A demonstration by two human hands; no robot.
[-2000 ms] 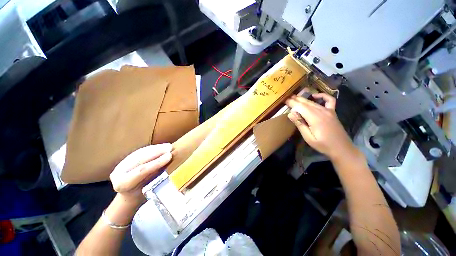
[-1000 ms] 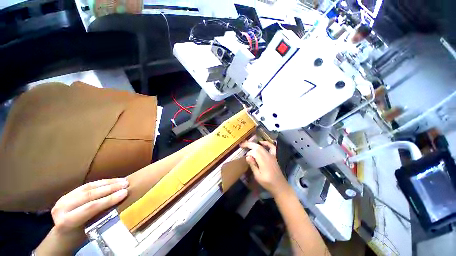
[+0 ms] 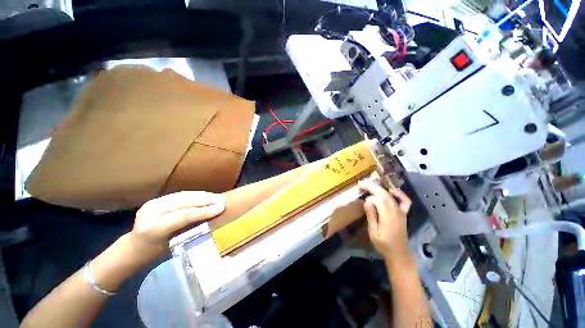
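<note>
A yellow guide strip (image 3: 292,200) with black handwriting lies along the long narrow bed (image 3: 256,268), its far end at the sewing head (image 3: 471,122). A brown fabric panel (image 3: 256,194) shows along the strip's left side, and a brown part hangs over the bed's right side. My left hand (image 3: 179,214) lies at the bed's near end with its fingers together on the panel's edge; its grip is partly hidden. My right hand (image 3: 387,214) is beside the strip's far end, fingers bent at the bed's edge; what is under the fingertips cannot be made out.
Stacked brown panels (image 3: 135,138) lie over white sheets on a low support at the left. A white side table (image 3: 314,70) stands left of the head. Red air tubes (image 3: 279,120) hang below it. A black-framed screen (image 3: 571,282) is cut off at the right edge.
The camera view has swung, so the machine sits differently in the picture. Both hands stay at about the same places on the bed; my right fingers have shifted slightly.
</note>
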